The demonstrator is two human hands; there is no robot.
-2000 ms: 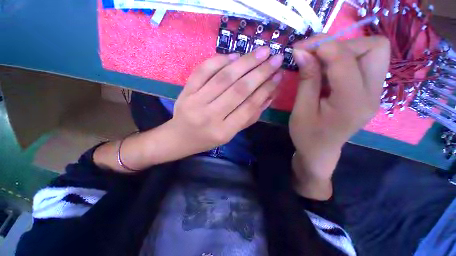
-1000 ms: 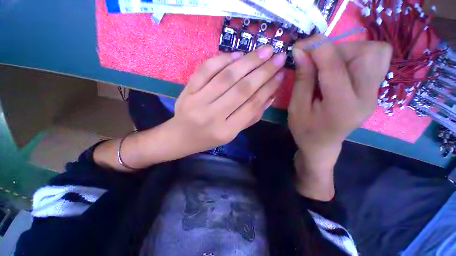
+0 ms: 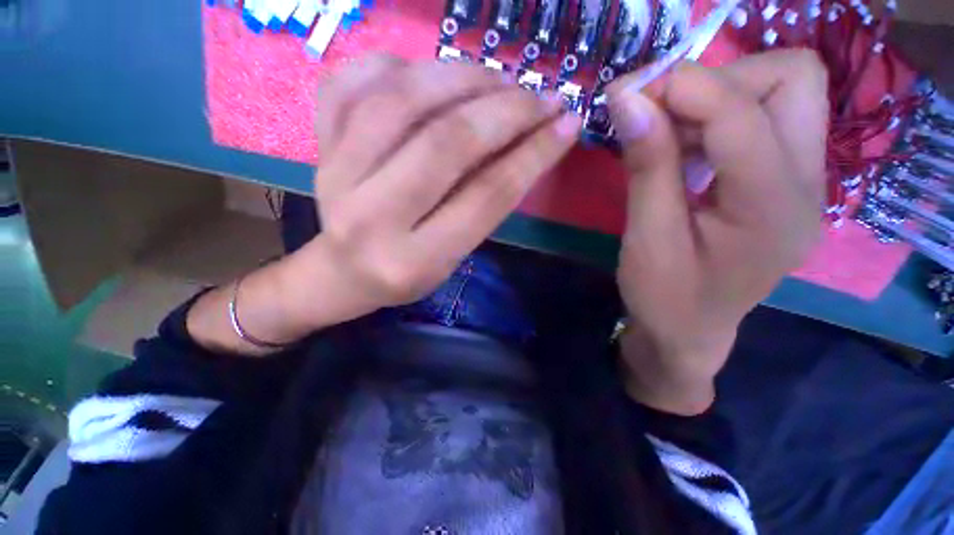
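Observation:
The black circuit board panel [image 3: 531,52] lies on the pinkish-red mat [image 3: 262,99], its strips side by side. My left hand [image 3: 413,172] reaches over its near left part, fingertips at the front edge; whether they grip anything is hidden. My right hand [image 3: 722,188] pinches a white ribbon cable [image 3: 685,50] between thumb and index finger at the panel's right front corner. The cable slants up and right from the fingertips. Its lower end and the socket there are hidden by the fingers.
White ribbon cables with blue ends [image 3: 330,26] lie at the mat's upper left. Red wire leads [image 3: 853,99] are piled to the right. Boards with pale cables [image 3: 905,199] lie at far right. Cardboard [image 3: 115,230] is below the bench at left.
The white ribbons that lay across the panel are gone from over it, uncovering the strips. My left hand has moved left, its fingers more bent. My right hand still pinches at the same corner.

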